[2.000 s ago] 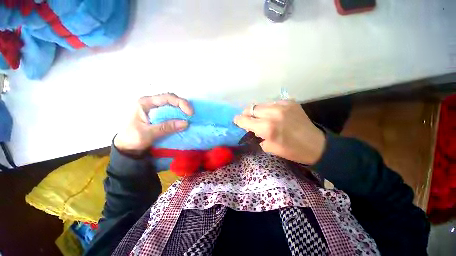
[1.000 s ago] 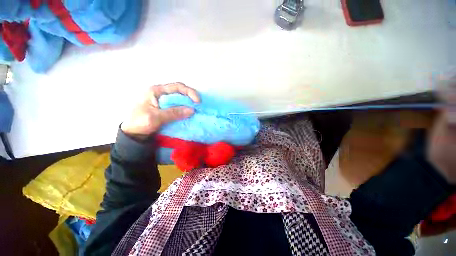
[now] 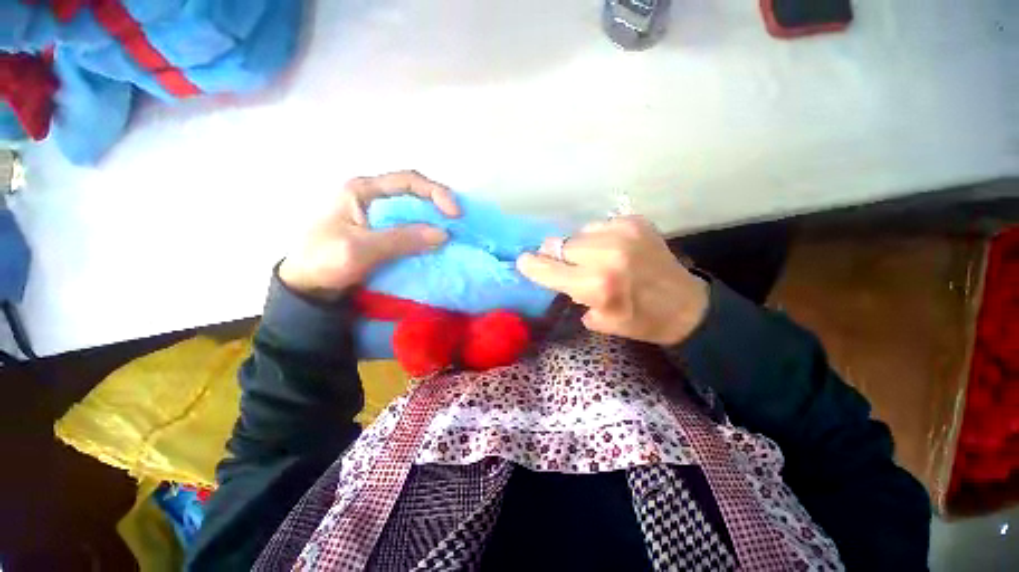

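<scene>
A light blue plush piece with a red band is held over the table's front edge, above my lap. Its red bow faces down toward the apron. My left hand grips the plush at its left end, thumb and fingers pinching the upper edge. My right hand, with a ring on one finger, has its fingertips closed at the plush's right end. A needle or thread cannot be made out at the fingertips.
Blue plush pieces with red bands lie on the white table at far left. A small metal object and a black phone lie at the back. A yellow sack is lower left; a cardboard box is at right.
One second ago my right hand was far out at the right edge with a pale thread stretched to the plush. It is now back at the plush's right end. My left hand keeps its grip.
</scene>
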